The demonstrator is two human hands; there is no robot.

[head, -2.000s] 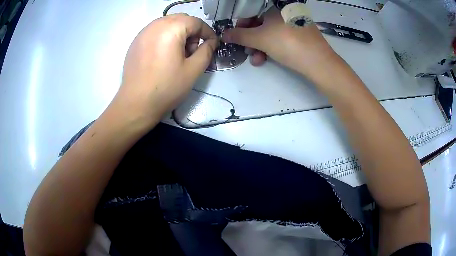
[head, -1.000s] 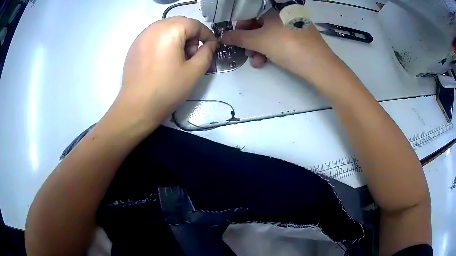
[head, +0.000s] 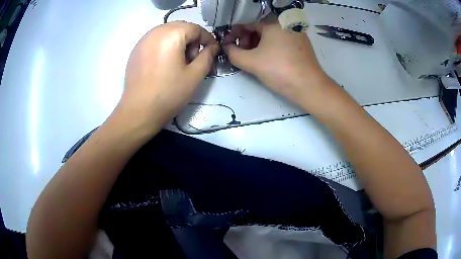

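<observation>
My left hand (head: 162,71) and my right hand (head: 278,60) are both bare and meet at the needle and presser foot (head: 221,36) under the sewing machine head (head: 232,11). Thumb and forefinger of each hand are pinched close together, almost touching. Any thread between the fingertips is too fine to tell. The shiny needle plate (head: 222,70) shows below the fingers. A dark denim garment (head: 227,177) lies across the table's front edge, with frayed pale edges and white cloth (head: 278,243) at the bottom.
Black thread snips (head: 346,35) lie on the bed to the right, beyond the cream ribbed knob (head: 293,20). A dark thread (head: 215,104) loops on the bed below my hands. Ruler markings (head: 336,171) run along the table's front. A pale machine part (head: 422,40) stands at far right.
My right hand has shifted left and its fingers have drawn in nearer to the needle and my left fingertips. The thread loop has changed shape. The view has shifted slightly.
</observation>
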